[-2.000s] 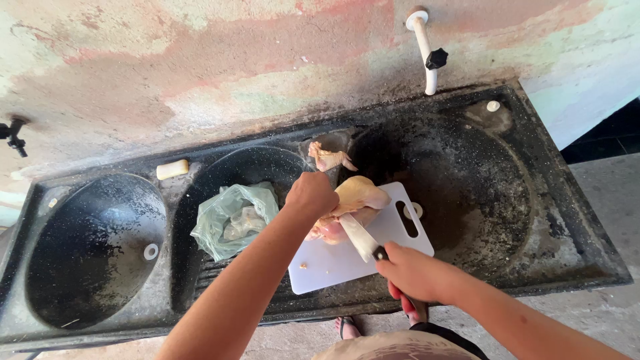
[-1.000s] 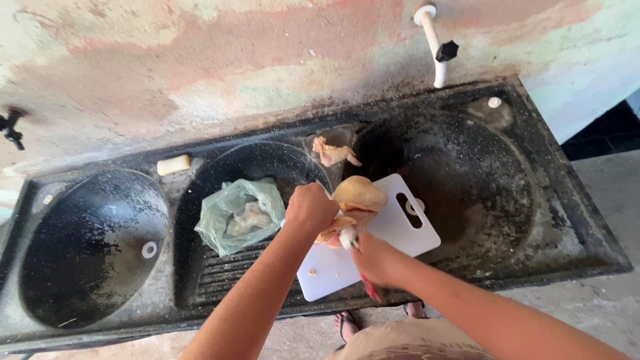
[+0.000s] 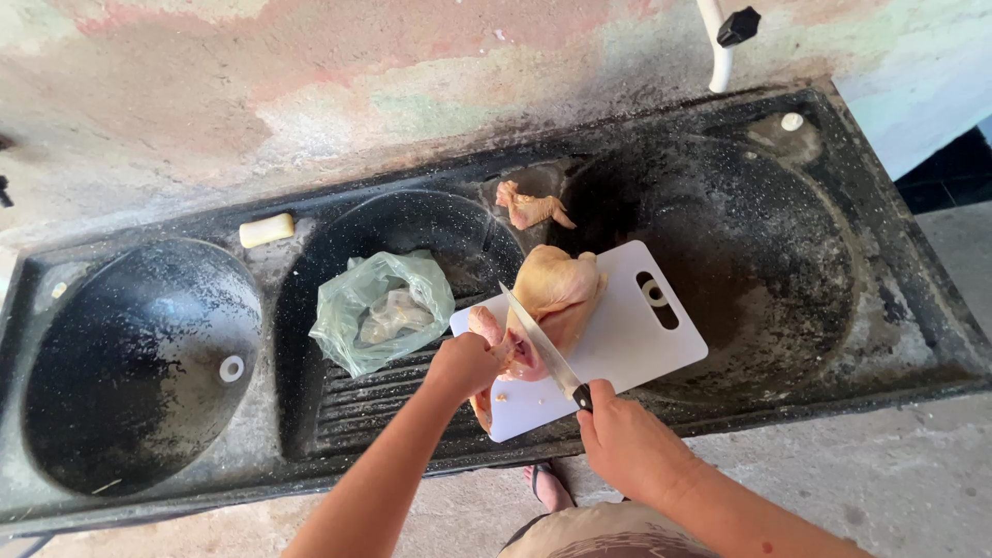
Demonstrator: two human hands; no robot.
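A raw whole chicken (image 3: 556, 287) lies on a white plastic cutting board (image 3: 620, 345) laid over the middle of the dark sink. My left hand (image 3: 465, 364) grips a wing of the chicken (image 3: 487, 325) at the board's left side. In my right hand (image 3: 628, 434) is the black handle of a kitchen knife (image 3: 542, 345), its blade lying across the chicken beside the held wing and pointing up and left. A separate chicken wing (image 3: 531, 209) rests on the sink ledge behind the board. Small scraps are on the board near its front edge.
A greenish plastic bag (image 3: 349, 310) with pale pieces inside sits left of the board, on the ribbed basin. A bar of soap (image 3: 266, 230) lies on the back ledge. Round basins (image 3: 147, 364) flank both sides, and a white tap (image 3: 721, 54) hangs from the wall at right.
The knife blade, mostly hidden a second ago, now shows at length across the chicken. My left hand has moved down and left relative to the board, drawing the wing out from the body.
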